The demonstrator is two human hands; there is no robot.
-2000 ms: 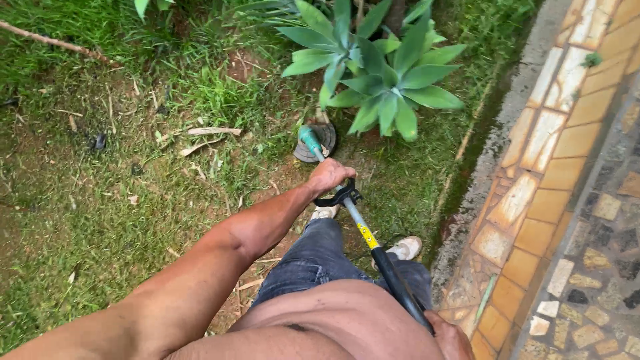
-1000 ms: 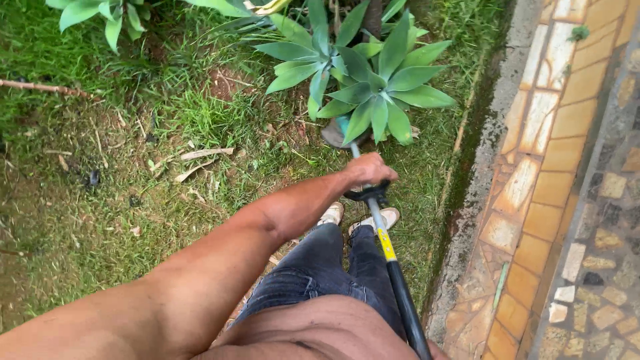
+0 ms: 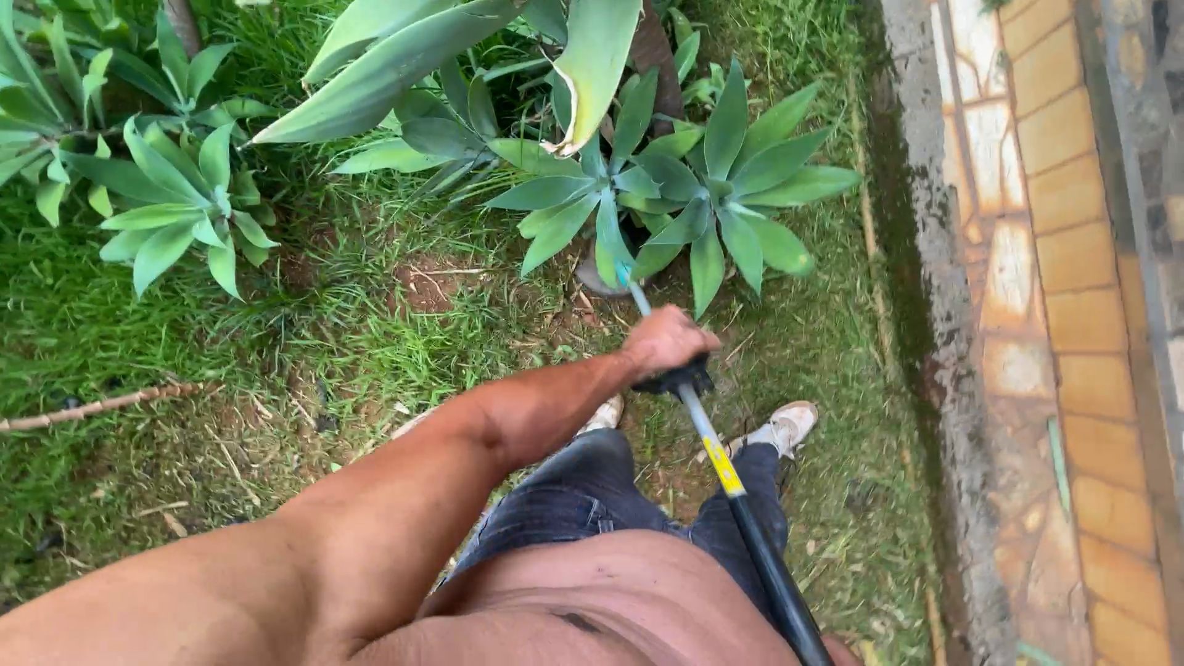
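Note:
My left hand (image 3: 673,340) is closed around the front handle of a string trimmer (image 3: 698,416), whose pale shaft bears a yellow label and runs into a black rear tube. At the bottom edge, only a small part of my right hand (image 3: 840,651) shows beside the rear tube; its fingers are cut off by the frame. The trimmer's grey guard (image 3: 601,277) and teal lower end are low at the base of an agave plant (image 3: 712,199), partly covered by its leaves. Whether the cutting line spins cannot be seen.
More agave rosettes (image 3: 190,213) grow at the upper left, and large leaves (image 3: 597,65) hang nearer the camera. A dry stick (image 3: 102,409) lies on the grass. Along the right runs a concrete edge (image 3: 934,277) beside stone paving and yellow tiles (image 3: 1078,250). My shoes (image 3: 791,427) stand on grass.
The trimmer's head has moved from open ground in front of the agave to beneath its leaves. My left hand stays on the handle. The view has shifted, showing more plants.

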